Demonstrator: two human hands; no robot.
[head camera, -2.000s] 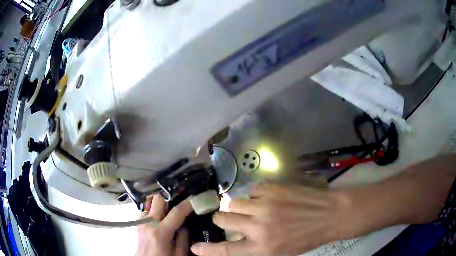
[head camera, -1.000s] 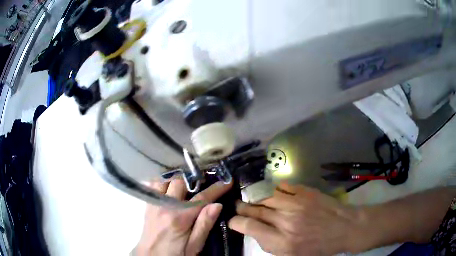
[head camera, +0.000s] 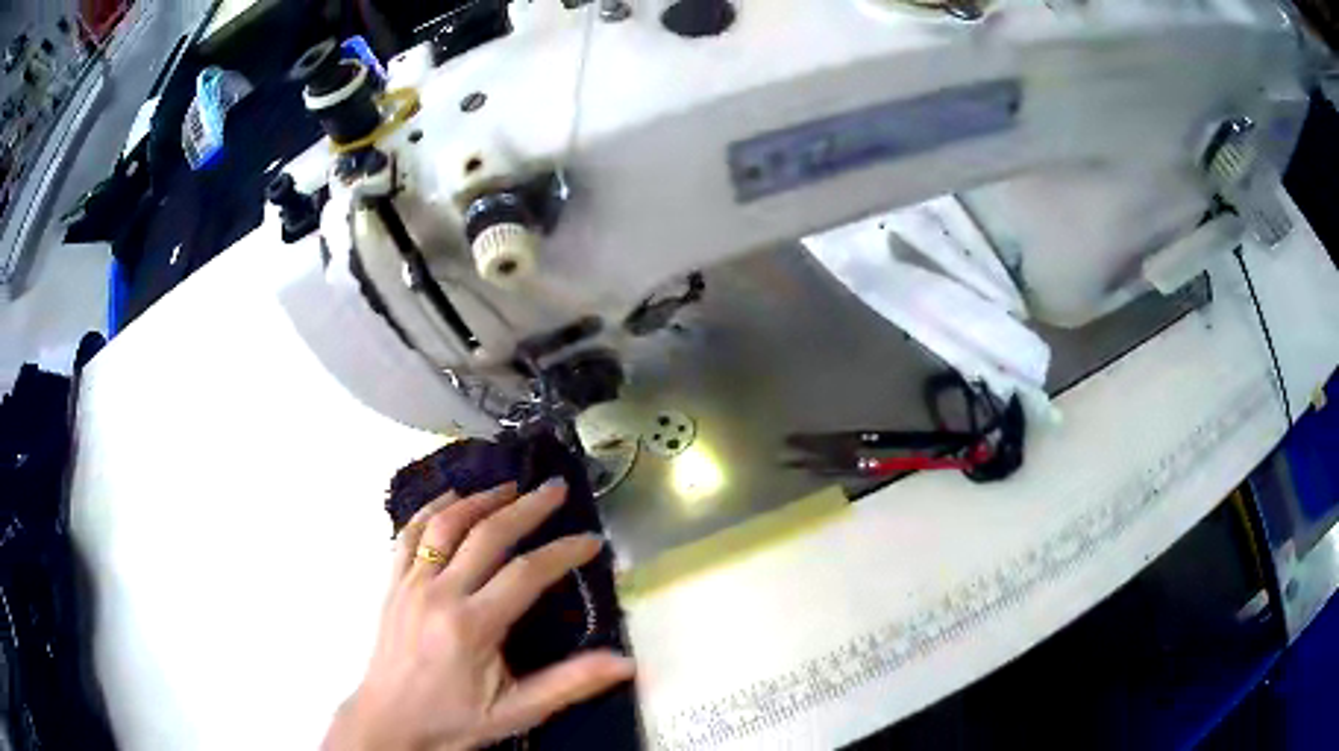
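A dark garment piece lies under the needle area of the white sewing machine and runs down to the bottom edge. A metal zipper shows on it as a thin, slightly curved line. My left hand, with a ring on one finger, lies flat on the cloth with its fingers spread and presses on it. The presser foot area is at the cloth's top end; its detail is blurred. My right hand is out of the picture.
Snips with red and black handles lie on the grey machine bed beside a light spot. Yellow tape runs along the bed's front edge. A white cloth lies beneath the arm. A printed ruler marks the table edge. Dark garments are at left.
My right hand has left the picture. My left hand has changed from pinching near the needle to lying spread on the cloth. The view has shifted and shows more of the machine and table.
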